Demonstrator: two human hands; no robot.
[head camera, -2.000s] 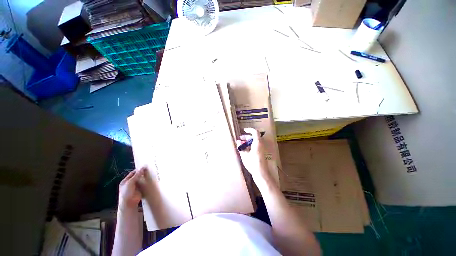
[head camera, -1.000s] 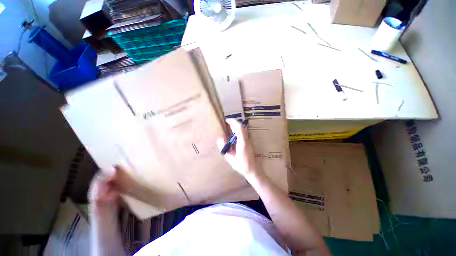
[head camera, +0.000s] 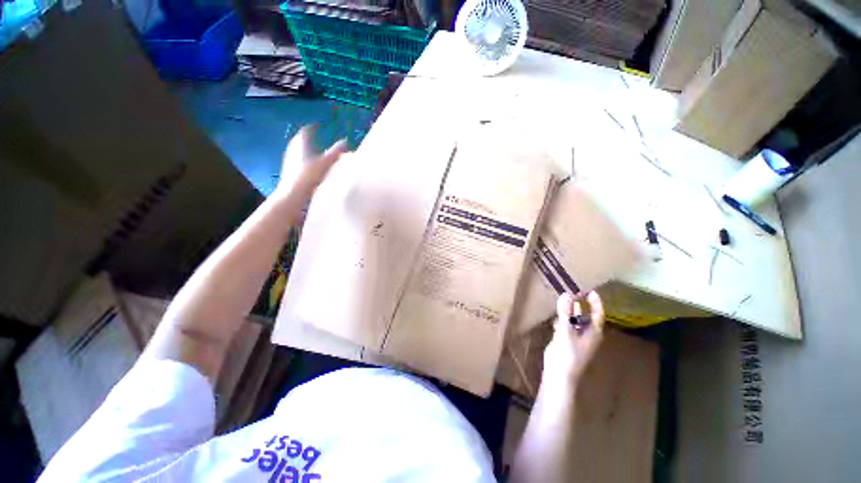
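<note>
Flattened cartons with dark blue bars and small print lie across the lap and the table edge. Another printed carton lies askew at their right. My left hand is slightly blurred at the cartons' upper left corner, fingers spread; whether it touches them is unclear. My right hand is closed around a dark marker pen, with only its end showing, by the lower edge of the askew carton.
The white-topped table bears a fan, a white roll, a blue marker, small black items and thin strips. A green crate and blue bin stand behind left. Cartons lie low at right and lower left.
The view has swung left. My left hand has gone from the stack's lower left to its upper left corner. The large sheets lie with printed bars showing; my right hand has moved right with the pen.
</note>
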